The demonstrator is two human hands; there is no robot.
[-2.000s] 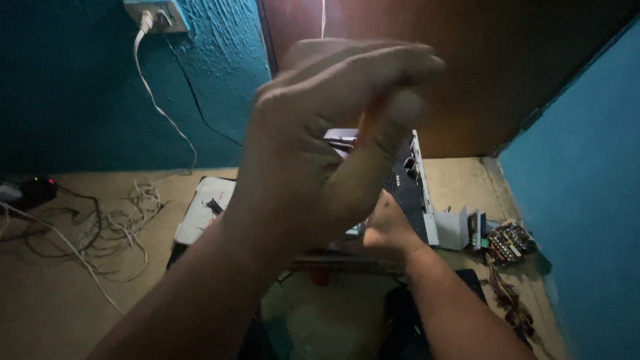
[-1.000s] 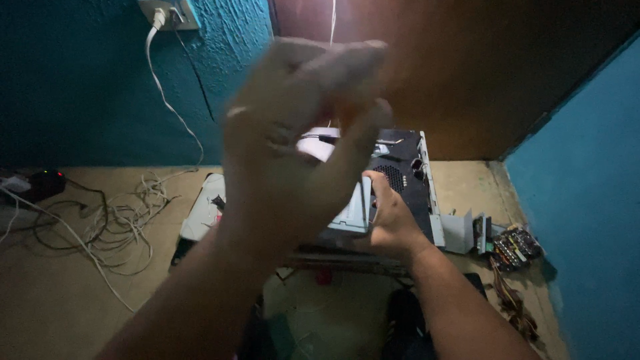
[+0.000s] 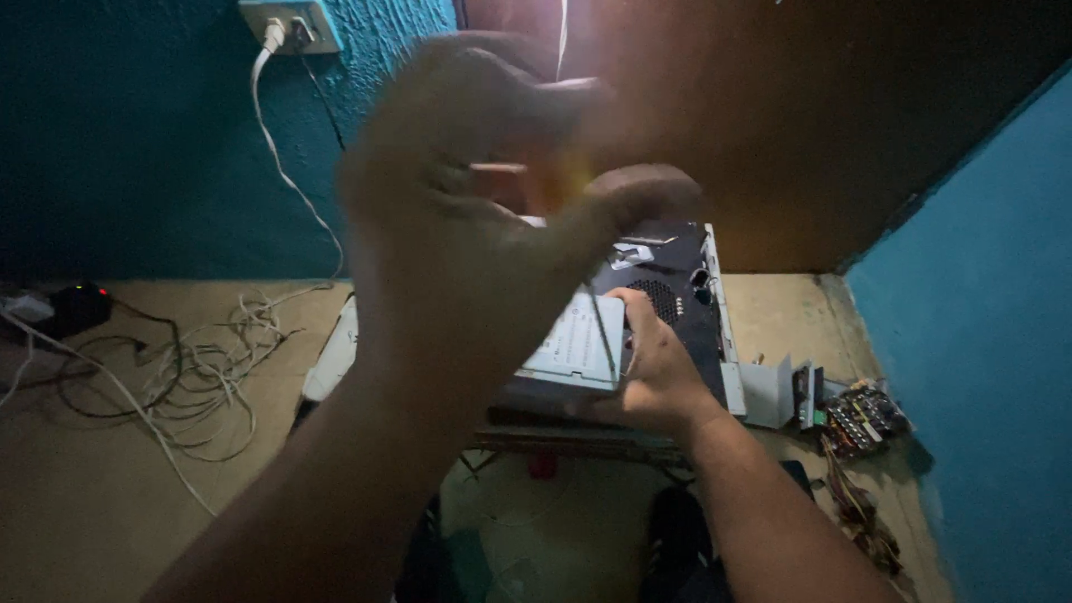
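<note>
My left hand [image 3: 469, 218], large and blurred near the camera, is curled around an orange and yellow handle [image 3: 553, 180] that looks like a screwdriver's. A thin dark shaft [image 3: 601, 331] slants down below it to the edge of a silver metal-cased computer drive [image 3: 578, 343]. The drive bears a printed label, and my left hand and wrist hide part of it. My right hand [image 3: 657, 360] grips the drive's right side, thumb on top. Under the drive lies a black computer case panel [image 3: 670, 276] with a round vent; small metal parts rest on it.
Tangled cables [image 3: 201, 368] and a black adapter with small lights [image 3: 79, 306] lie at left. A white cord runs from a wall outlet [image 3: 289, 25]. At right are a metal bracket [image 3: 769, 389], a circuit board with components [image 3: 863, 419] and loose wires [image 3: 854, 502]. Walls stand behind and at right.
The drive, largely hidden behind my left hand two seconds ago, shows more between my hands. My left hand's fingers have shifted around the handle. My right hand stays at the drive's right side.
</note>
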